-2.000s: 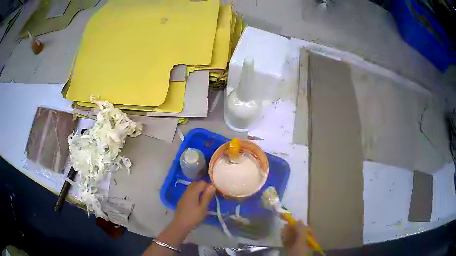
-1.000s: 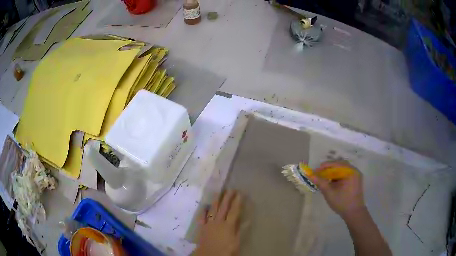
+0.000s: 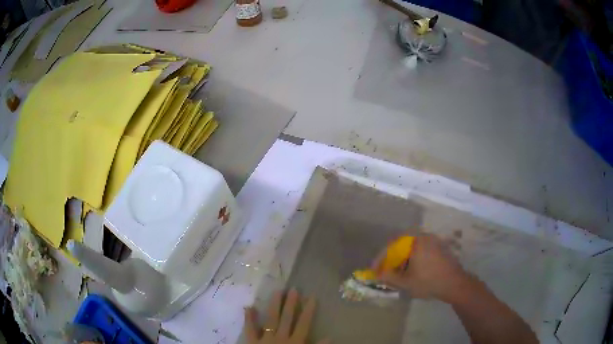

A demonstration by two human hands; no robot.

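Note:
My right hand (image 3: 430, 269) grips the yellow-orange handle of the glue brush (image 3: 371, 287). Its pale, caked bristles rest on the grey-brown panels (image 3: 336, 232), which lie as a flat strip on the beige board sheet (image 3: 497, 269). The strip's upper part looks darker and slightly shiny. My left hand (image 3: 281, 324) lies with fingers spread at the strip's lower left edge, cut off by the bottom of the picture. Whether it presses or holds the panels cannot be told.
A white plastic jug (image 3: 171, 208) stands left of the work. Behind it is a yellow panel stack (image 3: 74, 127). A blue tray (image 3: 107, 322) and pale peelings (image 3: 30, 282) are at lower left. A small bottle (image 3: 248, 12) and clear-wrapped item (image 3: 420, 44) lie at the back; a blue crate (image 3: 591, 94) is right.
My right hand has gone from the glue pot's tray to the panels, then moved the brush left and down across them. My left hand has left the pot and lies at the panel edge.

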